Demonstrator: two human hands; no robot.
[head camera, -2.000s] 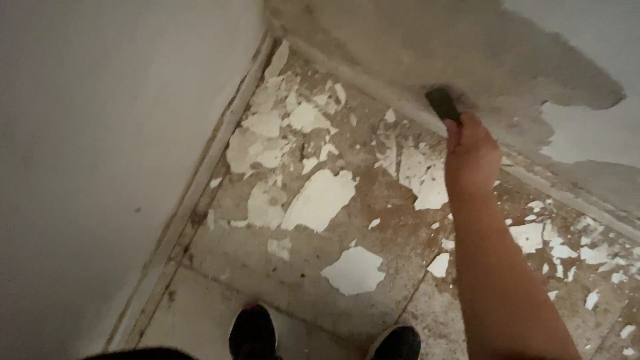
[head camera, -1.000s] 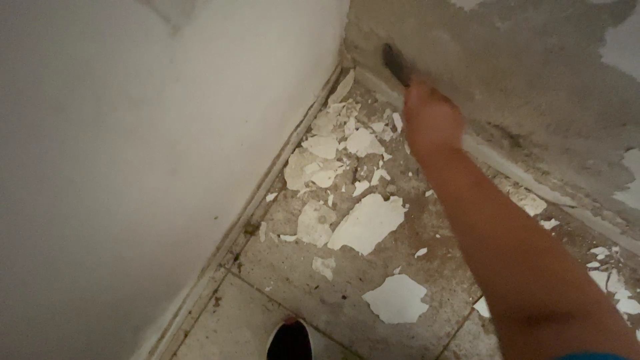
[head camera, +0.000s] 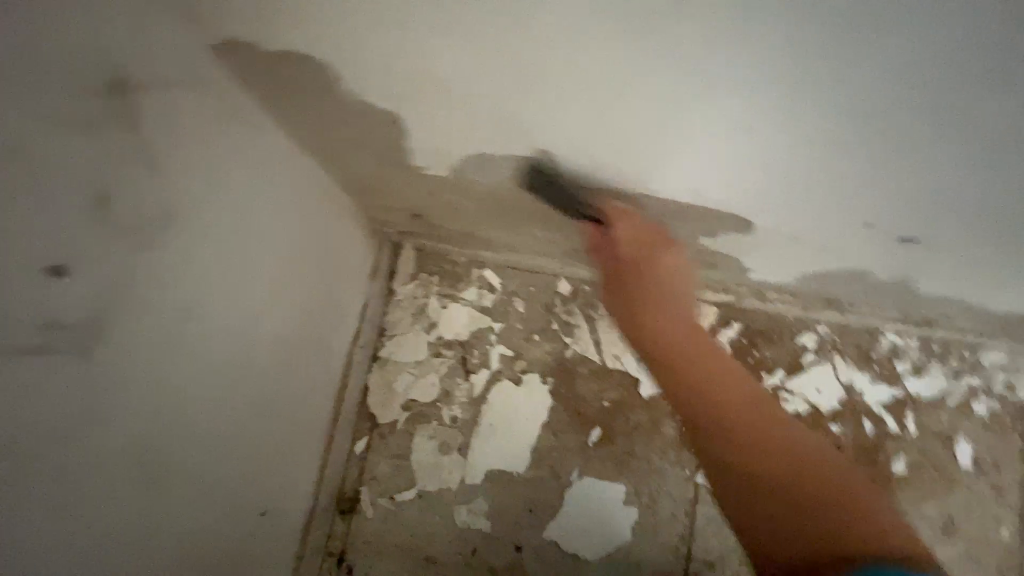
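My right hand (head camera: 640, 260) is closed around a dark brush-like tool (head camera: 556, 188), blurred by motion; its exact kind cannot be told. The tool lies over the bared grey-brown patch (head camera: 344, 136) low on the facing wall, near the edge of the white paint (head camera: 640, 88). Whether it touches the wall is unclear. Below the hand, white paint flakes (head camera: 508, 428) of many sizes are scattered on the dirty tiled floor (head camera: 640, 448). My left hand is out of view.
A pale wall (head camera: 200, 320) with small dark marks stands at the left and meets the facing wall in a corner. A narrow, dirty skirting edge (head camera: 344, 448) runs along its foot. Several more flakes (head camera: 816, 388) lie at the right along the facing wall.
The view has tilted up, showing more of the facing wall. The tool was low beside the corner one second ago; now it is higher on the wall, near the white paint's edge.
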